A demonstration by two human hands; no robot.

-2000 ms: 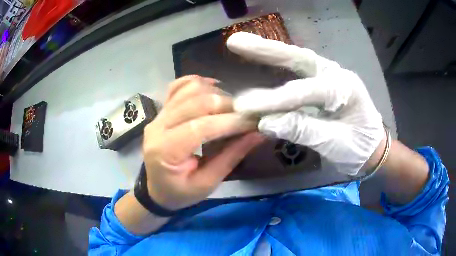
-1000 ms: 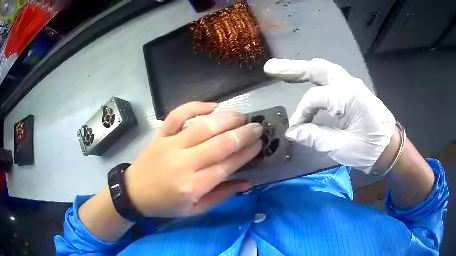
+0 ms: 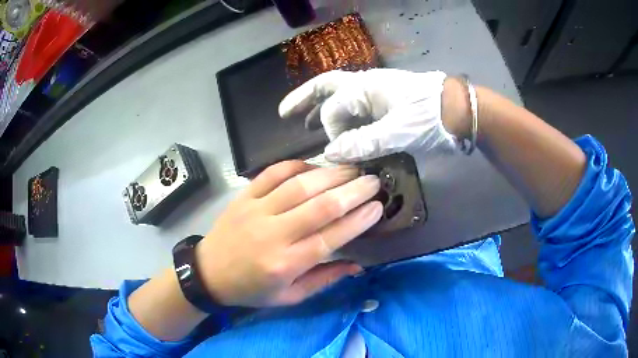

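A fixture plate [image 3: 409, 192] lies at the bench's front edge, one dark spoked opening showing. My bare left hand [image 3: 287, 234], with a black wristband, lies over the plate's left part and holds it; its fingertips reach the opening and hide the rest. My right hand [image 3: 378, 112], in a white glove, is above the plate's back edge and the near side of the black parts tray [image 3: 262, 115]. Its fingers are curled apart; I cannot tell if a coil is between them. Copper coils [image 3: 332, 49] are heaped at the tray's far right.
A plate stack [image 3: 164, 185] with two openings on top stands to the left. A neighbour's parts tray [image 3: 43, 203] with copper bits is at the far left. A purple device [image 3: 295, 10] stands at the back edge. Red bins [image 3: 52, 38] are behind the bench.
My right hand has moved from the plate's right side, leftward and back towards the tray. My left hand has stayed on the plate since one second ago. The whole view has shifted slightly.
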